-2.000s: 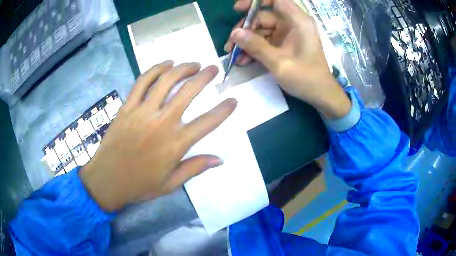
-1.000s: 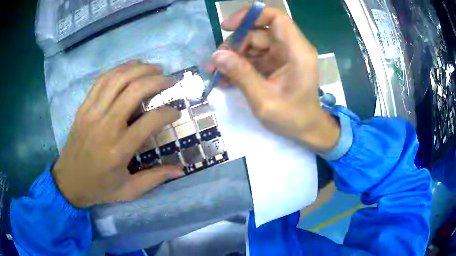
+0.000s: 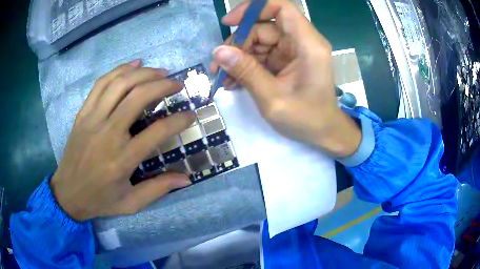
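Observation:
A black PCB panel [image 3: 218, 141] with rows of silver-beige shielding cans lies on the grey-blue foam sheet. My left hand [image 3: 123, 142] lies spread over the panel's left part, fingers on its cans and thumb at its lower edge. My right hand [image 3: 284, 79] holds blue-grey tweezers [image 3: 245, 29] between thumb and fingers, their tip down at the panel's upper right edge, beside a can. Whether a pad is at the tip cannot be told. A white release liner sheet [image 3: 295, 178] lies right of the panel, partly under my right hand.
Foam wrap [image 3: 179, 226] is rolled below the panel. A stacked block of panels [image 3: 95, 21] lies at upper left. A smaller liner piece [image 3: 347, 73] with a grey-beige patch is right of my right wrist. Clear plastic bags [image 3: 421, 52] and glittering small silver parts [image 3: 468, 100] are at far right.
The view has swung left from the liner to the panel. My left hand has gone from the liner onto the panel, and the tweezers from the liner's grey-beige area to the panel's edge.

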